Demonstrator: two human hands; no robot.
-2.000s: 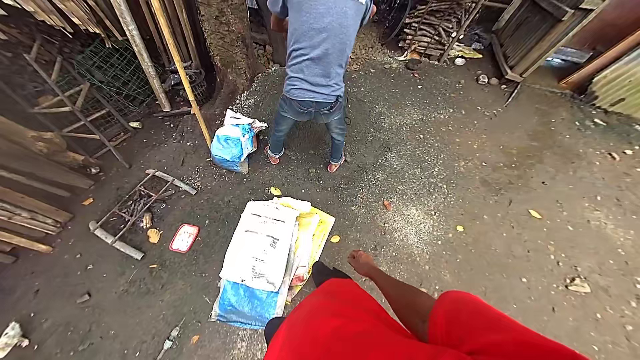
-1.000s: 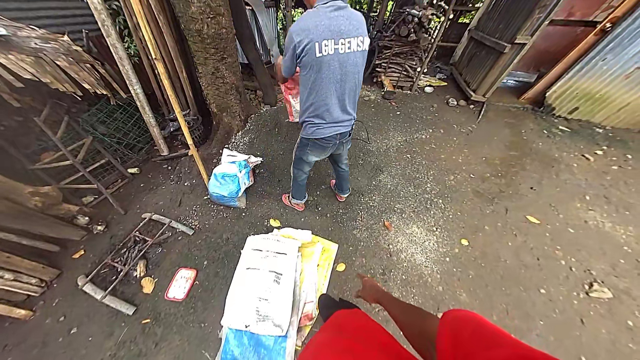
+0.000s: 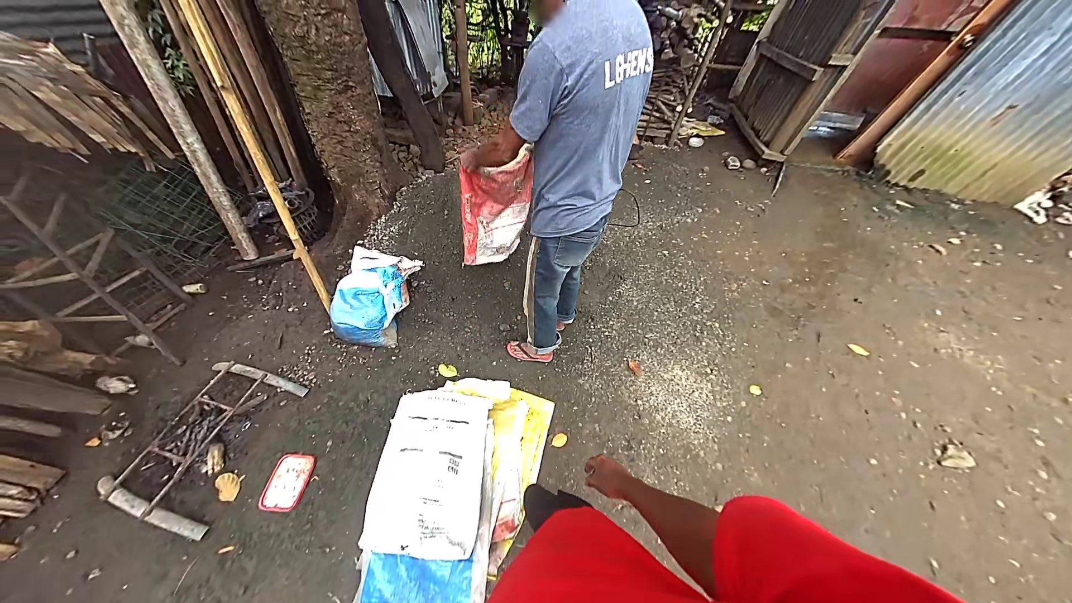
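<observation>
My right hand (image 3: 608, 477) hangs low beside my red clothing, its fingers partly curled; nothing shows in it, and its finger spacing is unclear. My left hand is out of view. Nearest to the right hand is a stack of flattened woven sacks: a white sack (image 3: 431, 477) with printing on top, a yellow sack (image 3: 536, 427) under it and a blue part at the near end. Farther off, a person (image 3: 586, 126) in a grey-blue shirt holds up a red and white sack (image 3: 496, 209). A filled blue and white sack (image 3: 368, 297) sits near the tree.
A bamboo pole (image 3: 260, 159) leans near the tree trunk (image 3: 331, 100). On the ground at left lie a wooden frame (image 3: 188, 444) and a red-rimmed tray (image 3: 287, 483). Pale gravel (image 3: 678, 402) covers part of the soil. Corrugated sheeting (image 3: 976, 109) stands at the back right.
The person ahead has straightened from a bent stance and turned partly left. The red and white sack, partly seen one second ago, now hangs in full view from that person's hands.
</observation>
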